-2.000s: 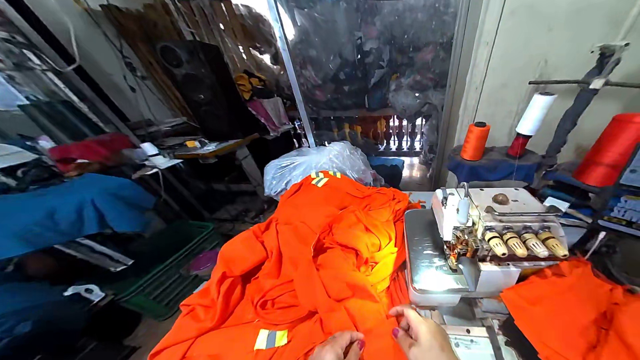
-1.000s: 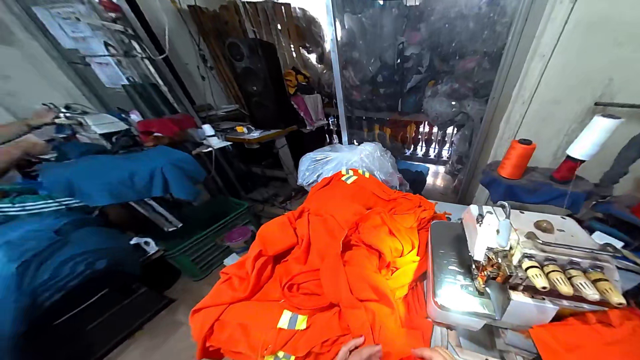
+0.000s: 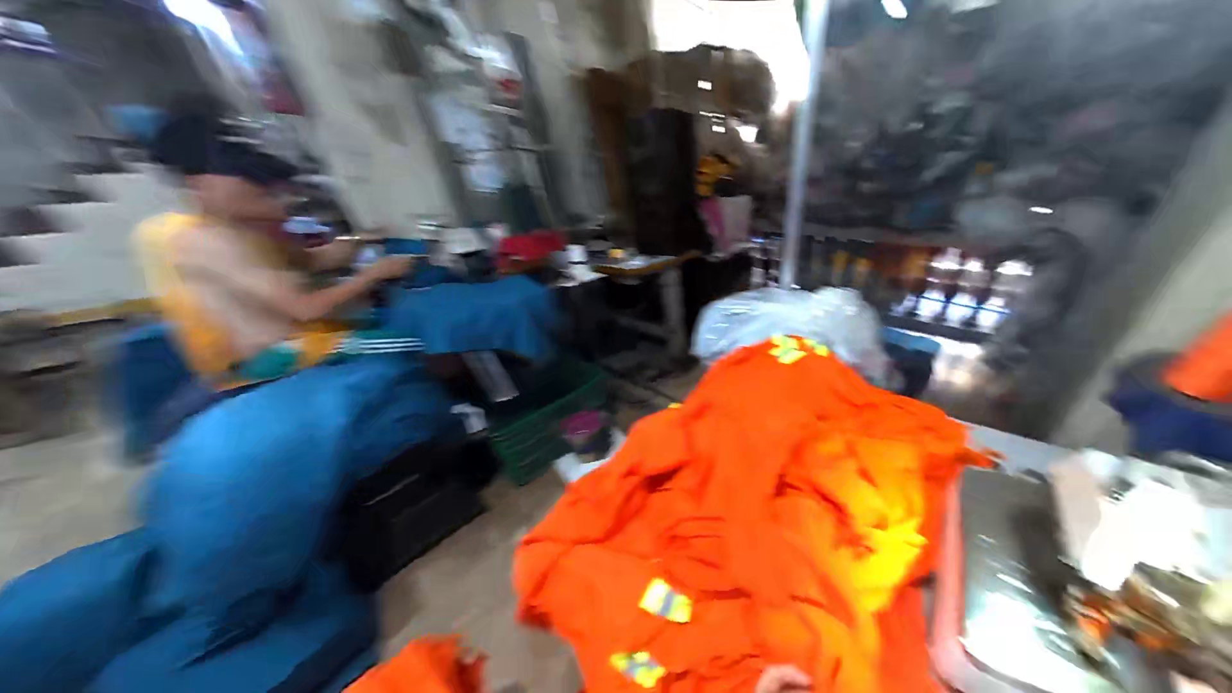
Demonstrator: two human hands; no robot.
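A large heap of orange fabric (image 3: pixel 731 500) with yellow and silver reflective strips (image 3: pixel 666 601) lies in front of me, blurred by motion. Only a small part of my left hand (image 3: pixel 784 679) shows at the bottom edge, against the orange fabric; its fingers are mostly cut off, so its grip cannot be told. My right hand is out of view. To the right of the heap stands an overlock sewing machine (image 3: pixel 1136 520) with a shiny metal plate (image 3: pixel 1011 597). Behind the heap is a clear plastic bag (image 3: pixel 789 322).
At the left a co-worker (image 3: pixel 236 260) sits by a table with blue cloth (image 3: pixel 472 318). Large blue fabric bundles (image 3: pixel 260 481) lie nearer, beside a black box (image 3: pixel 409 510). A green crate (image 3: pixel 539 433) stands beyond. An orange thread cone (image 3: pixel 1203 356) is at the right edge.
The view has swung left, bringing the co-worker more fully into sight. My right hand, seen at the bottom in the earlier frames, is now out of view.
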